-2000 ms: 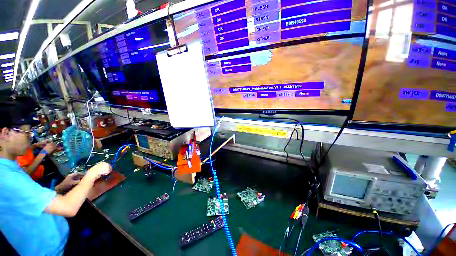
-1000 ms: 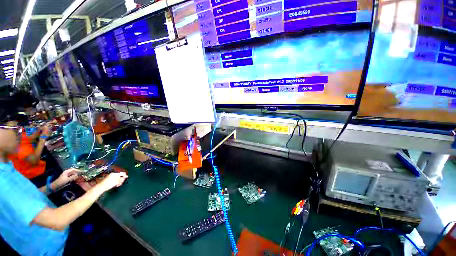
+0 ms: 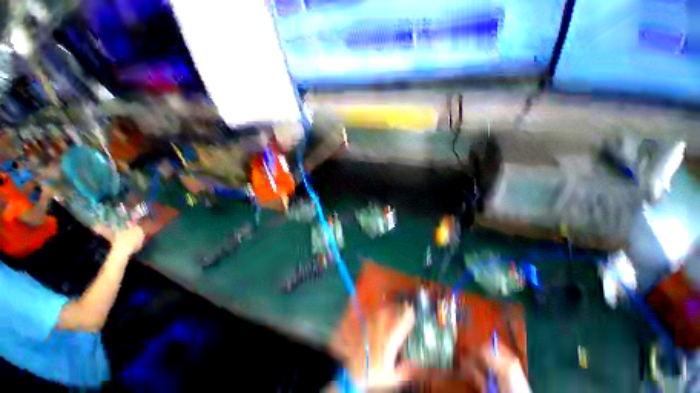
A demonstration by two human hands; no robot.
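Note:
The picture is strongly blurred. A green circuit board (image 3: 431, 331) lies on the orange-brown test fixture (image 3: 503, 315) at the bottom centre. My left hand (image 3: 382, 349), with a blue band at the wrist, is at the board's left edge; whether it grips the board is unclear. My right hand (image 3: 495, 370) is right of the board, cut off by the lower edge, with a slim blue stick, apparently a pen (image 3: 493, 349), in its fingers.
Loose boards (image 3: 376, 219) and two remotes (image 3: 305, 272) lie left on the green bench (image 3: 261, 284). A blue coiled cord (image 3: 326, 222) hangs across the view. Another board (image 3: 493, 272) lies behind the fixture, below the oscilloscope (image 3: 537, 192). A worker's arm (image 3: 100, 284) is at left.
The view has tipped down and blurred. Both my hands, the fixture and its board now show. The screens have changed to mostly blue. The neighbour's arm has shifted left.

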